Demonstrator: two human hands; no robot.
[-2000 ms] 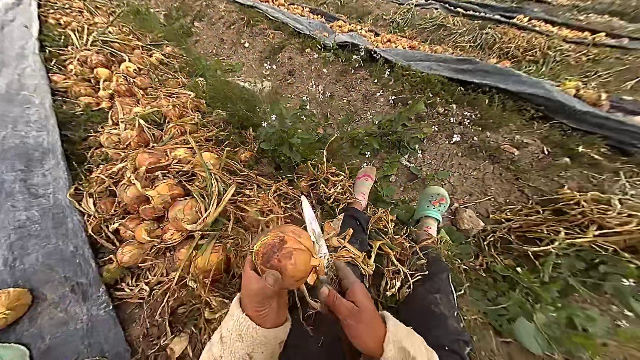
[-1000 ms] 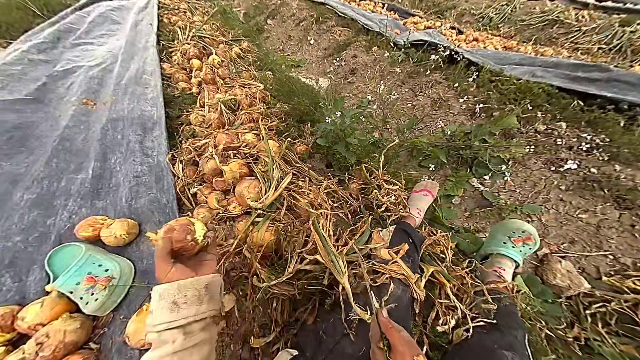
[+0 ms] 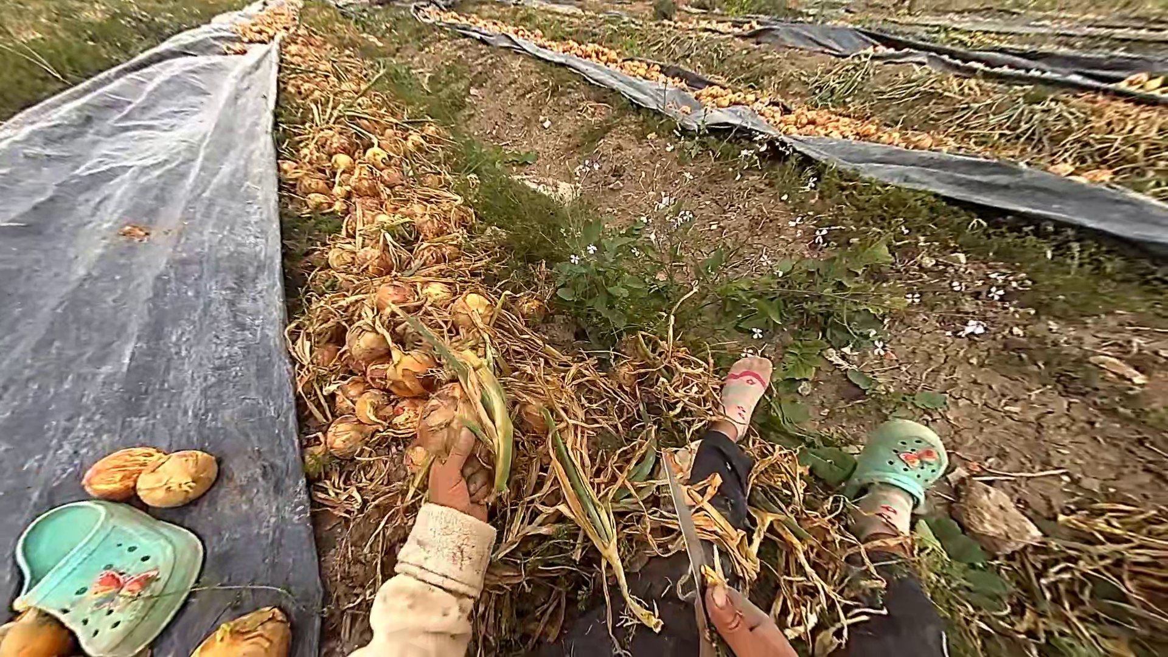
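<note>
My left hand [image 3: 459, 479], in a cream fleece sleeve, holds an onion [image 3: 442, 422] at the near end of a long row of onions with dry tops [image 3: 374, 265]. A green and yellow onion stalk [image 3: 488, 401] hangs over the fingers. At the bottom, right of centre, my right hand [image 3: 741, 622] grips a knife whose narrow blade [image 3: 684, 516] points up; its handle is mostly hidden by the fingers. A cut leafy top [image 3: 589, 511] lies between the hands, over the dry leaves.
Dark sheeting [image 3: 164, 347] at the left bears several onions [image 3: 178, 477] and a green clog [image 3: 114, 575]. My socked foot [image 3: 746, 392] and my other foot in a green clog [image 3: 899, 456] rest ahead. A stone [image 3: 995, 518] lies beside the clog. Weeds [image 3: 611, 278] grow beyond.
The onion held two seconds ago was over the sheeting one second ago in my left hand. That hand has since moved right to the row and holds an onion there. The view has swung left and up.
</note>
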